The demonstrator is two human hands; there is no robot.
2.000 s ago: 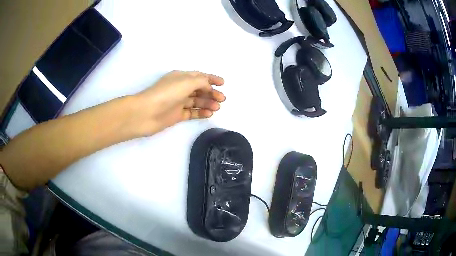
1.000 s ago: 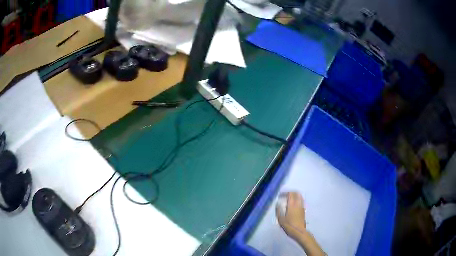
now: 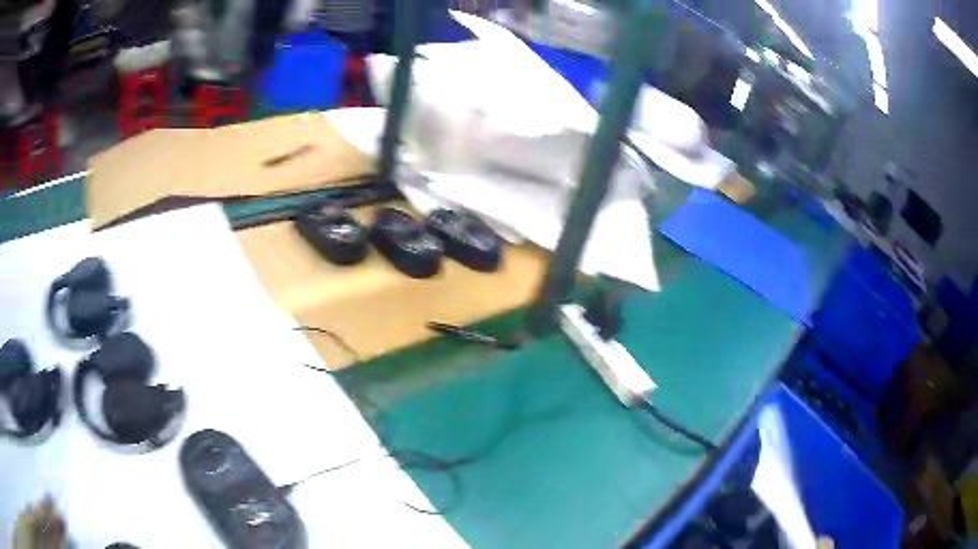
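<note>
A white foam sheet (image 3: 781,477) stands raised and tilted in the blue bin at the lower right, with dark items below it. A small part of my right hand (image 3: 824,543) shows at the sheet's lower edge, the rest cut off; it appears to grip the sheet. My left hand (image 3: 41,528) is blurred and cut off at the lower left, over the white work sheet (image 3: 290,413). Three black headphones (image 3: 131,395) lie on that sheet at the left. A black oval unit (image 3: 241,493) lies nearer, with a thin cable from its side.
Three oval units (image 3: 405,242) sit on brown cardboard (image 3: 311,284). A dark stick (image 3: 472,336) and a white power strip (image 3: 608,356) lie before a green post (image 3: 588,193). The blue bin (image 3: 842,472) stands beyond the green bench edge. Red stools (image 3: 145,99) are behind.
The view has tilted up since one second ago. The white foam sheet in the bin is now raised, showing dark items under it. My left hand has come into view at the lower left.
</note>
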